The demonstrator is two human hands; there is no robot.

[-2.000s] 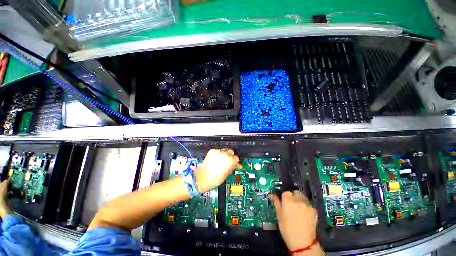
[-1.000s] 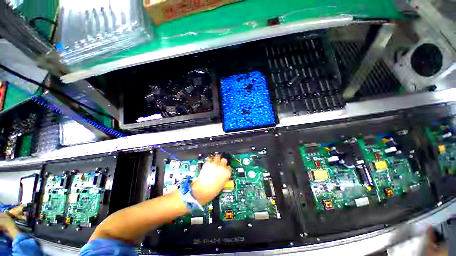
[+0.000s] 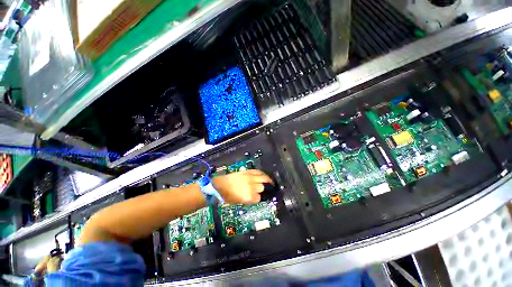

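My left hand (image 3: 242, 186), with a light blue wrist band, reaches over the right-hand green circuit board (image 3: 245, 216) in the nearer black carrier (image 3: 236, 255). Its fingers are bent down near the board's upper right edge. Something dark shows at the fingertips; whether it is a part or a finger covering cannot be told. The hand hides the upper middle of the board. A second green board (image 3: 191, 224) lies to its left, partly behind my forearm. My right hand is not in view.
Another carrier with two green boards (image 3: 351, 174) lies to the right. Above stand a blue component tray (image 3: 229, 103), rows of long black parts (image 3: 286, 56) and a dark bin (image 3: 185, 120). A brown box (image 3: 109, 28) is on the green shelf. Another person's hand (image 3: 48, 262) is lower left.
The view has turned and tilted. My left hand has moved right across the board. My right hand, over the board's right side two seconds ago, is out of the picture.
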